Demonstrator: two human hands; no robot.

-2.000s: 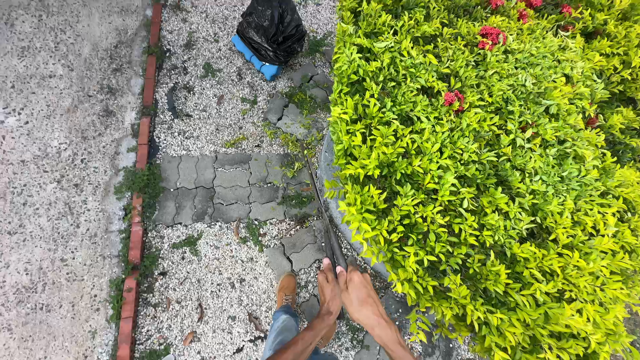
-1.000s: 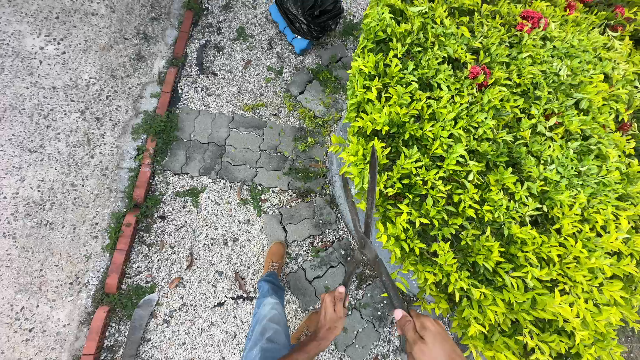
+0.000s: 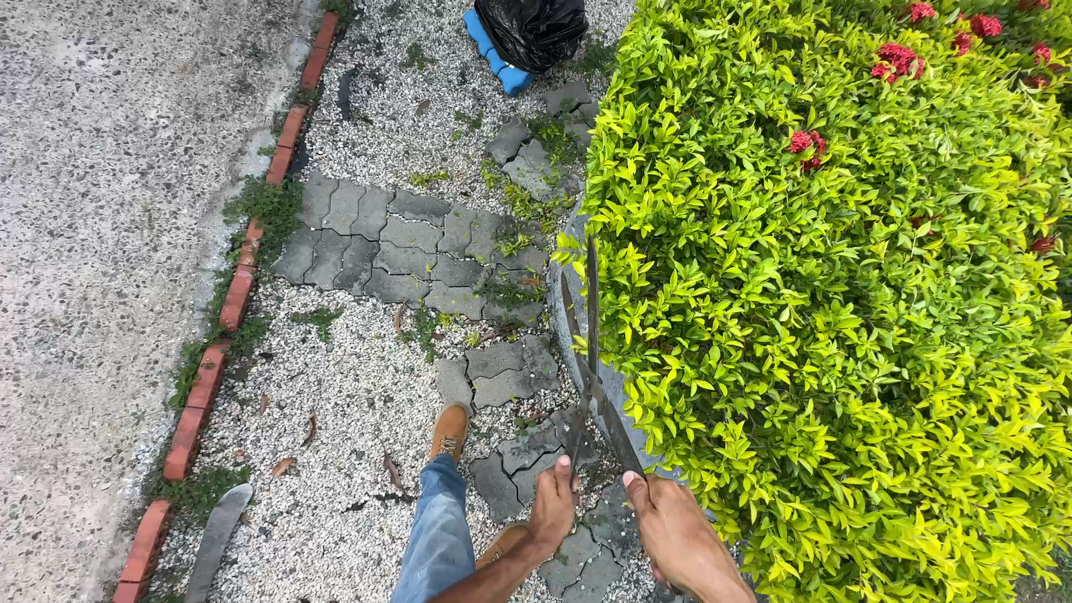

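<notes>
My left hand is closed around one handle of a pair of hedge shears, and my right hand grips the other handle. The two dark blades point away from me and stand slightly apart. They lie along the left side of a leafy yellow-green hedge, with a few leaves beside the tips. Behind the blades shows the grey curved planter edge. Parts of both handles are hidden in my fists.
Grey pavers cross white gravel. A red brick border runs along a concrete slab. A machete blade lies at lower left. A black plastic bag rests by a blue object. My boot is on the ground.
The shears were nearly shut two seconds ago, with my hands together. One second ago the blades stood apart over the hedge's edge; now they are closer together and my hands remain apart.
</notes>
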